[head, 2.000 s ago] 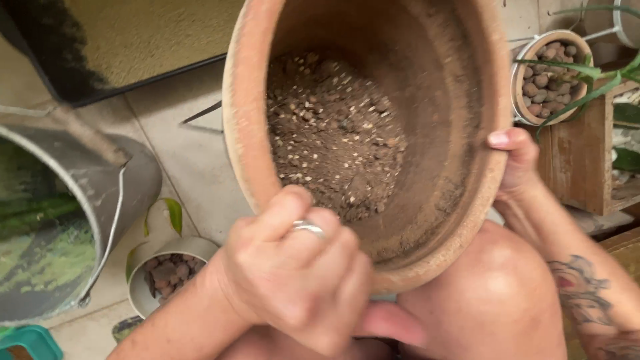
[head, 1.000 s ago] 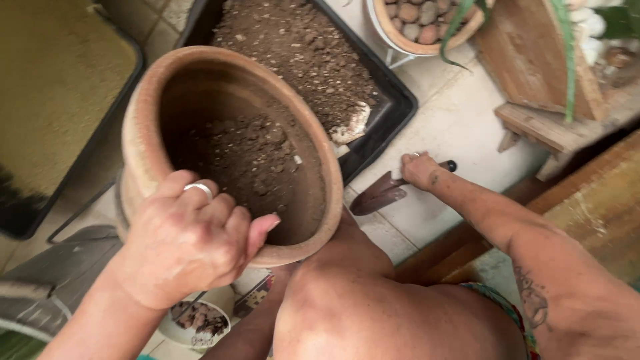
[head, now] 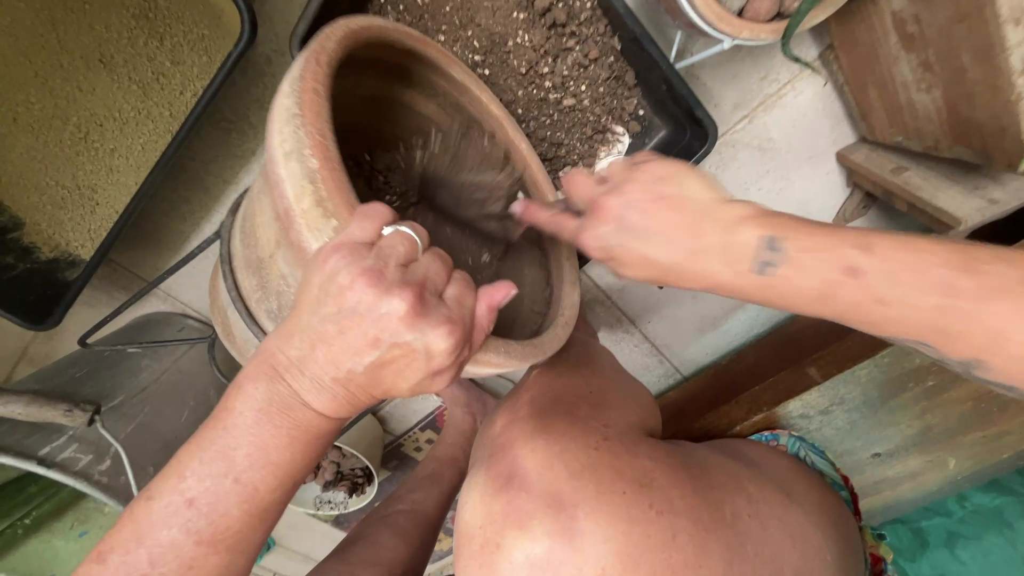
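Note:
A large terracotta pot [head: 296, 160] is tilted, its mouth facing me, with dark soil [head: 384, 180] inside. My left hand [head: 384, 304], a ring on one finger, grips the near part of its rim. At the right side of the mouth, my right hand [head: 632, 216] is closed around a handle mostly hidden by the fingers. From it a motion-blurred trowel blade [head: 472, 184] reaches into the pot. Behind the pot lies a black plastic tray [head: 680, 120] holding loose brown potting soil [head: 552, 64].
A second black tray [head: 216, 104] with yellowish contents is at upper left. A metal bucket [head: 136, 384] stands lower left, a small pot of clay pebbles [head: 352, 480] beside it. Upper right are a planter with pebbles [head: 744, 28] and a wooden crate [head: 920, 80]. My knee [head: 552, 464] is below the pot.
My right hand, at the pot's rim two seconds ago and at a trowel on the floor one second ago, is now at the pot's mouth with the trowel. The left hand stays on the rim.

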